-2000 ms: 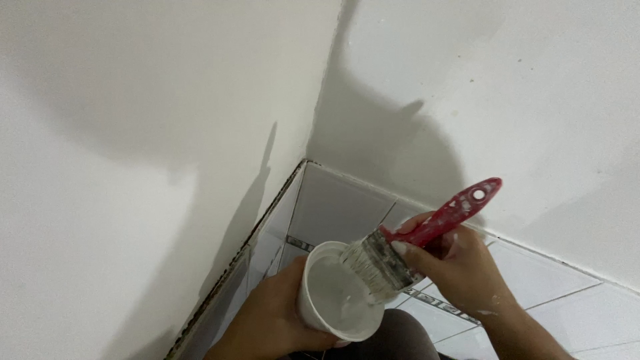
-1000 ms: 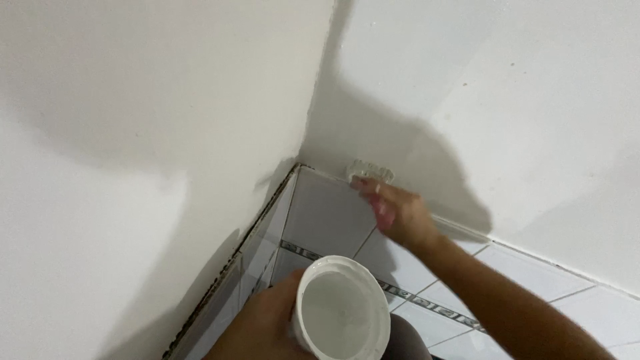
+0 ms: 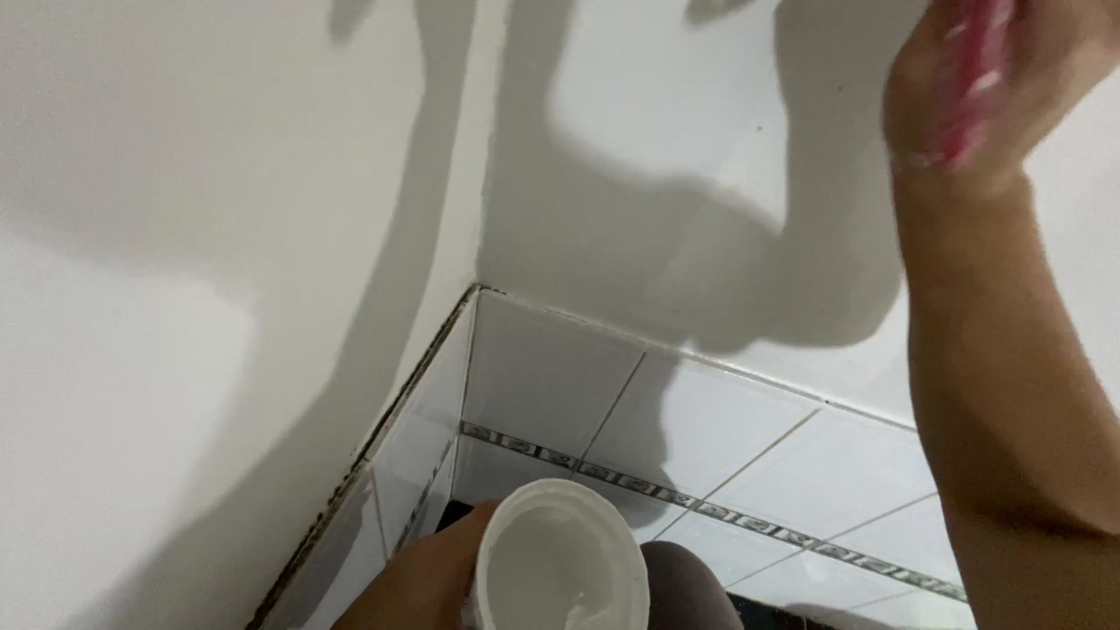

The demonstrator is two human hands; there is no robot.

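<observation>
My left hand holds a white plastic cup at the bottom middle, with pale liquid paint inside. My right hand is raised at the upper right, closed on the red handle of a paintbrush. The handle is blurred and marked with white; the bristles are out of view beyond the top edge. Behind the hand stands the white painted wall, on which the shadow of the arm falls.
Two painted walls meet in a corner above white tiles with a patterned border strip. A dark, rough gap runs along the tiles' top edge on the left. A knee shows beside the cup.
My right hand has moved the brush from the cup to the wall just above the tile edge, then up to the upper right. My left hand still holds the cup.
</observation>
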